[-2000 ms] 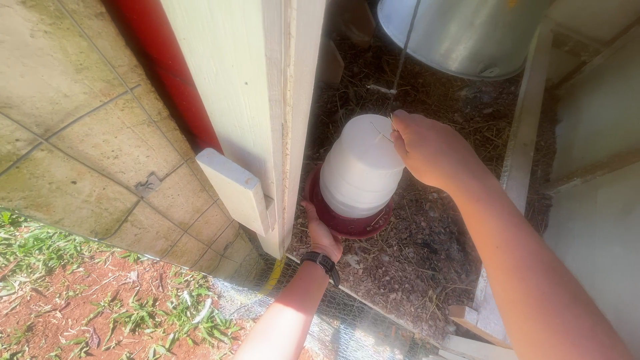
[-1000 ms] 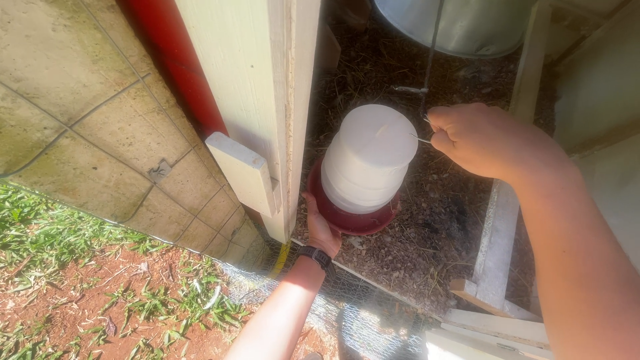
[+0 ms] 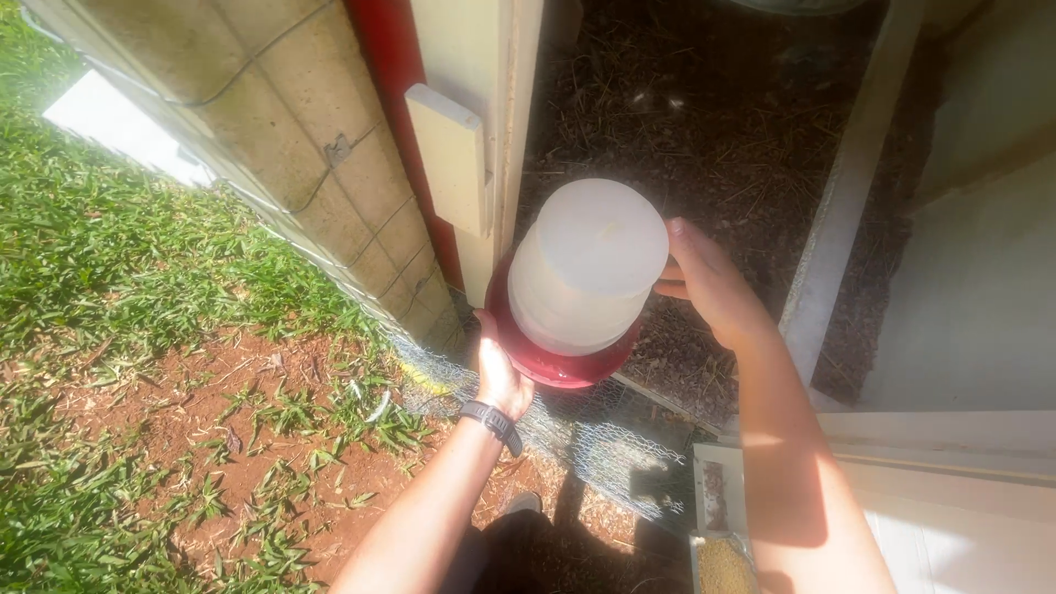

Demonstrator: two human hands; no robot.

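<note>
A white plastic poultry feeder or drinker (image 3: 586,256) with a dark red base tray (image 3: 557,367) is held in front of me at the doorway. My left hand (image 3: 502,371), with a dark wristband on, grips the tray's near left rim, thumb up along its side. My right hand (image 3: 709,285) rests against the right side of the white container near its top, fingers partly hidden behind it. The container leans slightly.
A white door post with a wooden turn-block (image 3: 450,157) stands close to the left. Wire netting (image 3: 619,462) lies along the sill. A white beam (image 3: 850,198) and a pale panel (image 3: 982,272) are at right; a tray of grain (image 3: 719,565) sits low right.
My right hand has left the hanging cord or hook and is now on the container's side. The container has come out nearer the doorway with my left hand. The view has shifted.
</note>
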